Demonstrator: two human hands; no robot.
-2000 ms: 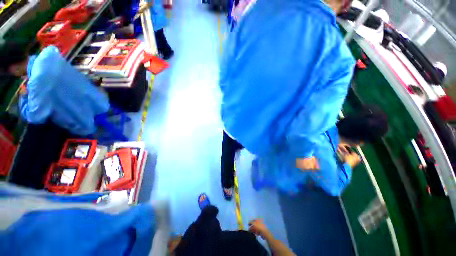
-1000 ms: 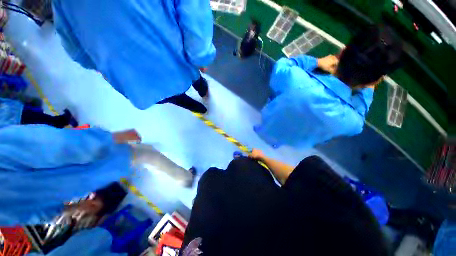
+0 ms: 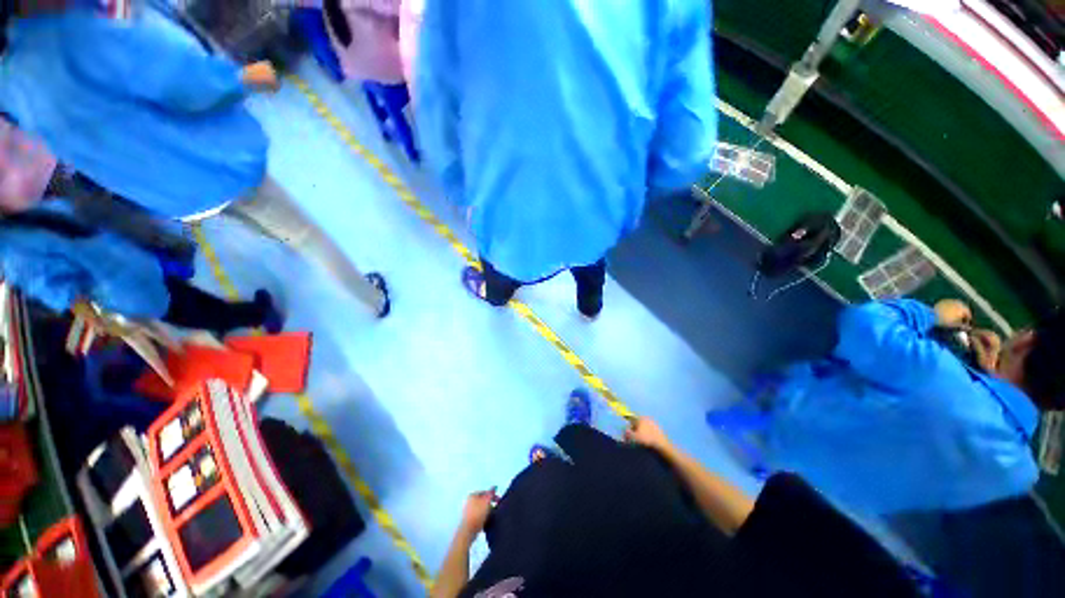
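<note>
My left hand (image 3: 480, 509) hangs low at the left of my dark clothing, small and blurred. My right hand (image 3: 645, 432) hangs at the right, above the yellow-and-black lane tape (image 3: 561, 350). Nothing clear shows in either hand, and the fingers are too small to tell whether they are apart. My blue shoes show on the floor between the hands. A person in a blue smock (image 3: 561, 129) stands directly in front of me with their back to me. Neither hand touches a bench or tray.
At lower left stand stacked red-and-white trays (image 3: 220, 491) with dark parts. A person in a blue smock (image 3: 129, 105) strides at upper left. At right, a seated person (image 3: 899, 409) works by the green bench (image 3: 818, 129), where clear compartment trays (image 3: 897, 272) and a black object (image 3: 800, 243) lie.
The view has swung to the right-hand bench and back along the aisle. The person ahead now stands centrally, the seated person appears further right and lower, and my left hand has come into view.
</note>
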